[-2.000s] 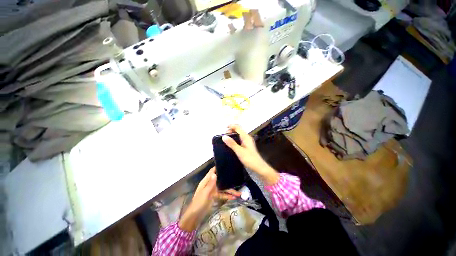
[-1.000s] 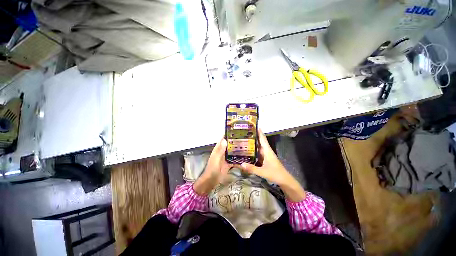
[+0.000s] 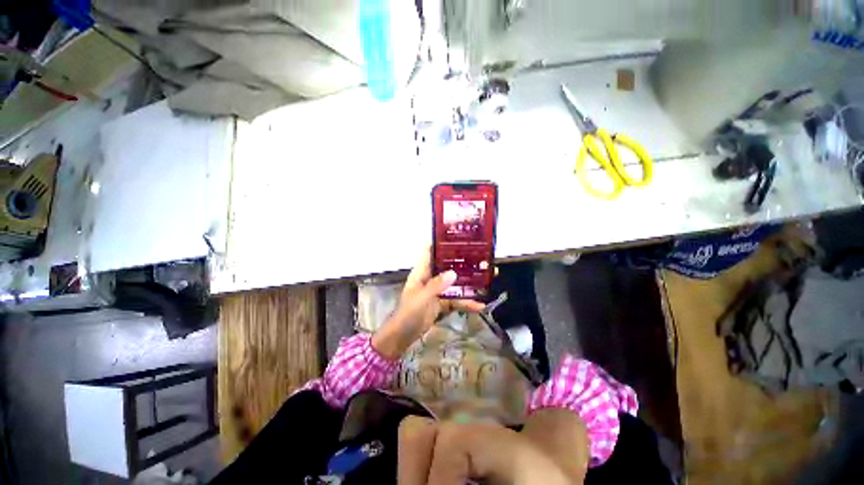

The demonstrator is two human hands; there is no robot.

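A mobile phone (image 3: 464,237) with a lit, reddish screen is held upright over the front edge of the white sewing table (image 3: 322,189). My left hand (image 3: 417,308) holds its lower part, with the thumb over the lower left of the screen. My right hand (image 3: 483,455) is off the phone, close to my body at the bottom of the view, blurred and partly cut off. Its fingertips are near the picture's edge, and I cannot tell whether it holds anything.
Yellow-handled scissors (image 3: 611,161) lie right of the needle area (image 3: 474,114). A turquoise bottle (image 3: 376,47) stands left of it. Taupe cloth (image 3: 218,57) is heaped at the back left. More taupe cloth (image 3: 824,322) lies at the right. A wooden bench (image 3: 270,350) is below the table.
The phone screen was dark, then lit with another picture, and now is reddish. My right hand has let go of the phone and moved down towards my body. The view has turned.
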